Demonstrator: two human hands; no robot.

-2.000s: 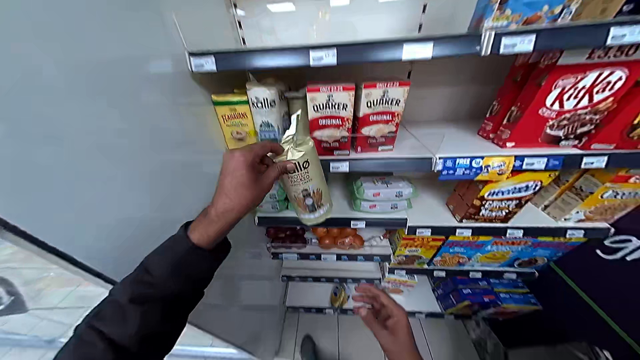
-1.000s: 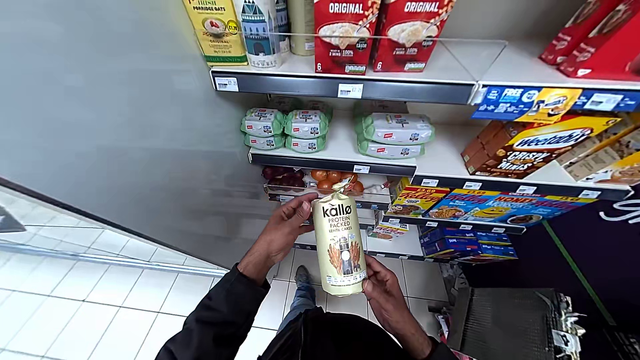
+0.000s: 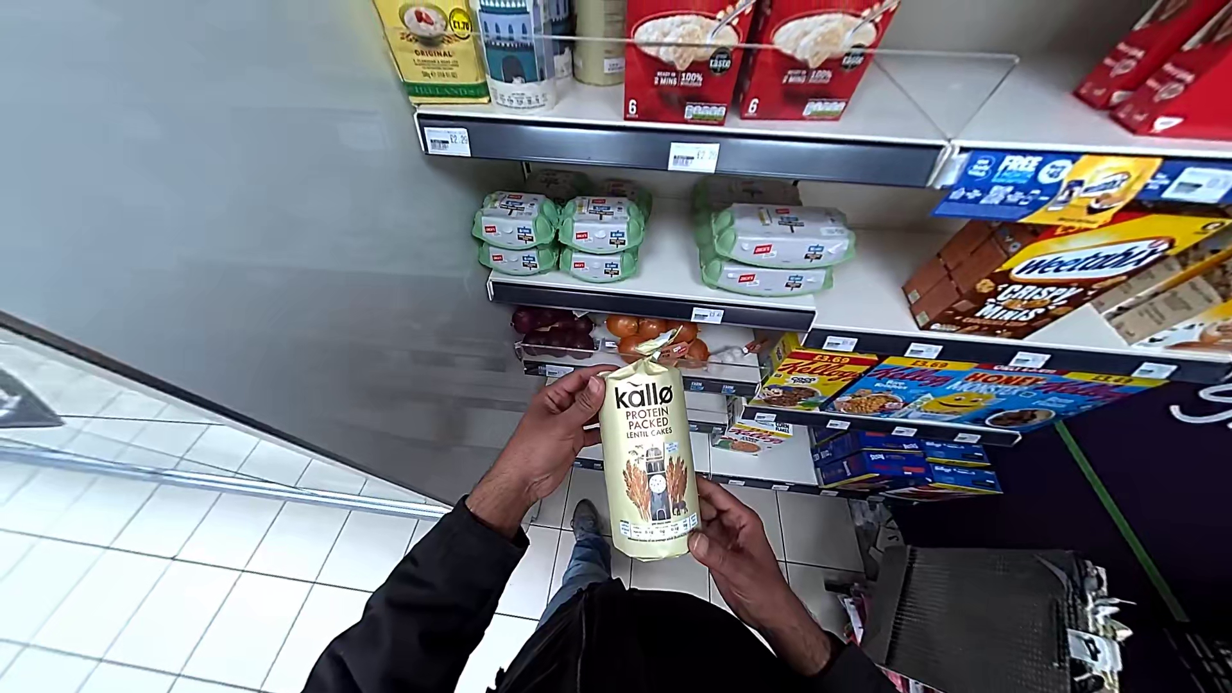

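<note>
A pale yellow-green Kallø packet of lentil cakes (image 3: pixel 650 472) is held upright in front of my body, its printed front facing me and its twisted top uppermost. My left hand (image 3: pixel 553 433) grips the upper left side, thumb on the front edge. At the lower right side, my right hand (image 3: pixel 736 549) holds the packet between thumb and fingers. Behind the packet's top are net-like bags of onions, orange-brown ones (image 3: pixel 654 332) and red ones (image 3: pixel 553 332), on a low shelf.
Egg cartons (image 3: pixel 780 241) stand on the middle shelf (image 3: pixel 664 300), below red porridge boxes (image 3: pixel 683 58). Cereal boxes (image 3: pixel 1039 279) fill shelves to the right. A grey panel (image 3: pixel 241 212) rises at left. A dark ribbed rack or bin (image 3: pixel 972 616) is at lower right, above the tiled floor (image 3: pixel 125 577).
Two seconds ago my left hand alone held the packet up near the shelves, with my right hand apart and lower. The packet has come down towards my body, and my right hand now holds it too.
</note>
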